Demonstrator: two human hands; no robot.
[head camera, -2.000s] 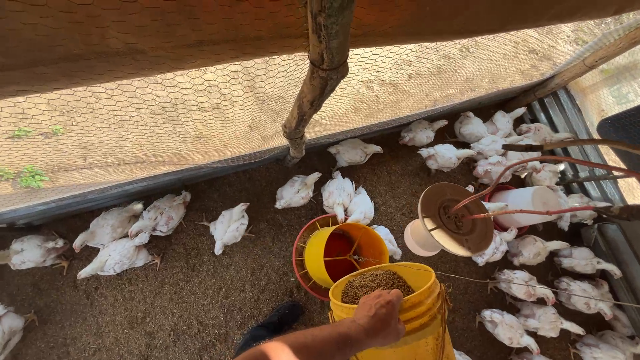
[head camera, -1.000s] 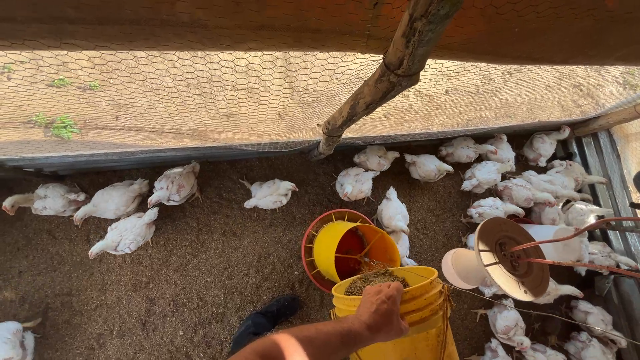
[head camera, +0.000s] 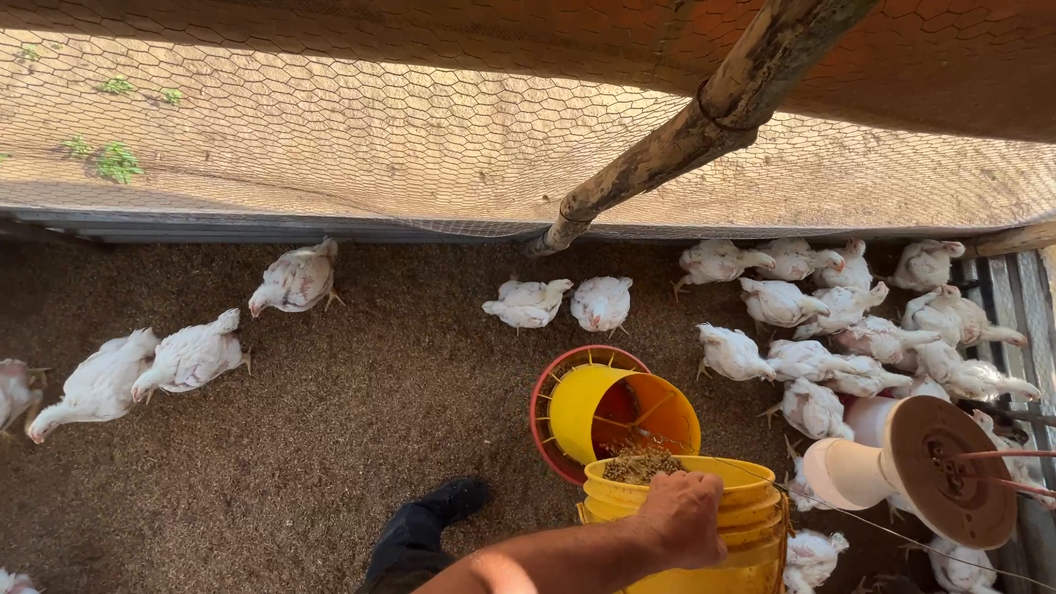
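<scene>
My left hand (head camera: 683, 513) is closed over the near rim of a yellow plastic bucket (head camera: 709, 540). The bucket leans toward a hanging poultry feeder, and grainy feed (head camera: 642, 467) lies at its far lip, with some loose grains at the feeder's mouth. The feeder has a yellow tube (head camera: 577, 412) and a red pan (head camera: 540, 404); it is tilted, its opening turned toward the bucket. A thin wire runs from inside the tube to the lower right. The bucket's underside and my right hand are out of sight.
White chickens stand on the litter floor (head camera: 330, 445), many crowded at the right around a brown-and-white hanging device (head camera: 949, 470). A dark shoe (head camera: 458, 499) is left of the bucket. Wire mesh (head camera: 371, 124), a low metal wall and a slanting wooden pole (head camera: 660, 157) bound the far side.
The bucket has tipped further toward the feeder, and feed has come up to its lip. Chickens near the feeder and on the left have shifted. My left hand stays on the rim.
</scene>
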